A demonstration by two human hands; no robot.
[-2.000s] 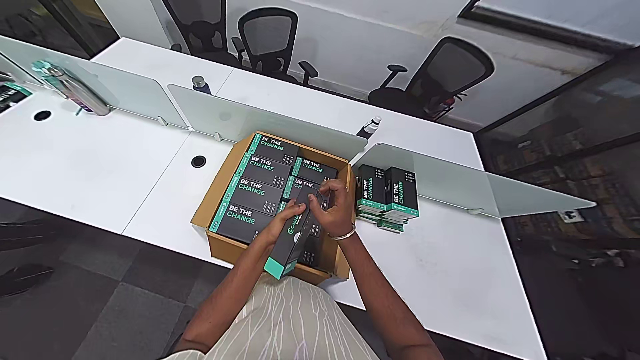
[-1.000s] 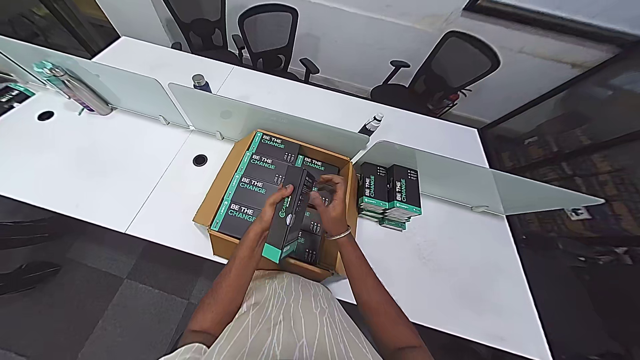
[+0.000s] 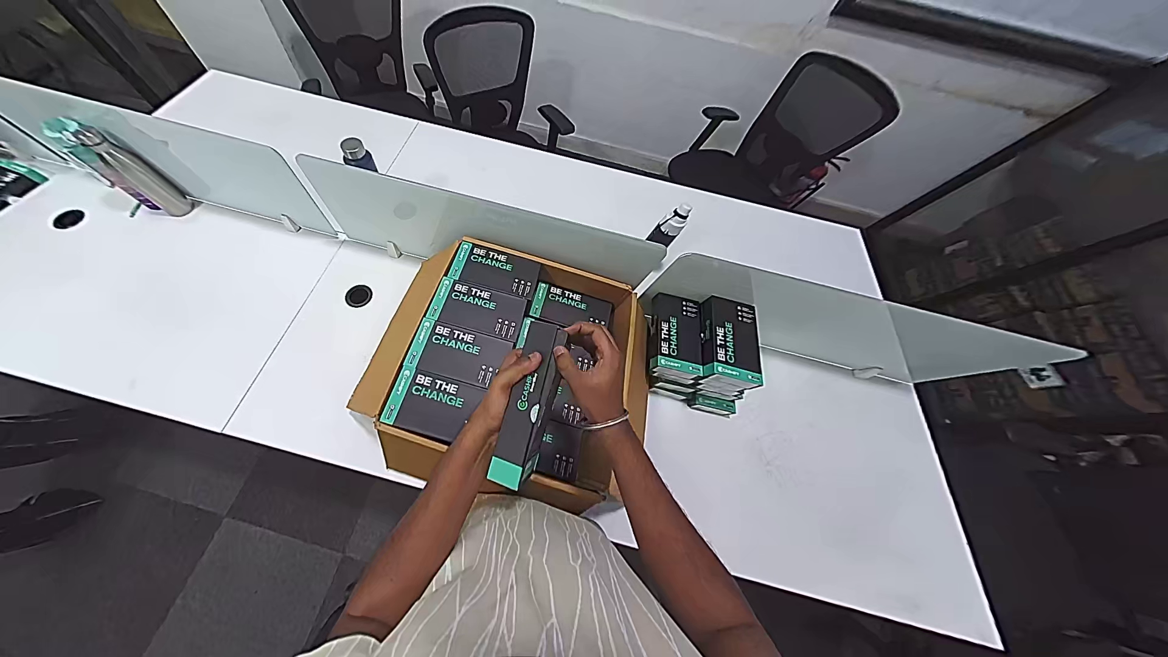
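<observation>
A slim black and green printed box (image 3: 526, 411) is held tilted above an open cardboard carton (image 3: 394, 342). My left hand (image 3: 507, 385) grips its left side, thumb on the face. My right hand (image 3: 593, 370) is at the box's upper right edge, thumb and forefinger pinched on or close to it; whether they grip it is unclear. Inside the carton, black boxes with green ends (image 3: 456, 351) lie in two columns, the right one partly hidden by my hands. Right of the carton stand stacks of like boxes (image 3: 730, 342) on the white desk.
Frosted glass dividers (image 3: 474, 219) run behind the carton. Bottles stand beyond them, one dark with a white top (image 3: 671, 224). A steel bottle (image 3: 141, 173) is at the far left. Mesh office chairs (image 3: 479, 68) are behind the white desk (image 3: 803, 484). A round cable hole (image 3: 359, 296) is left of the carton.
The held box has shifted and turned somewhat between my hands, more of its long printed side facing me than two seconds ago. My right hand has moved to its upper edge.
</observation>
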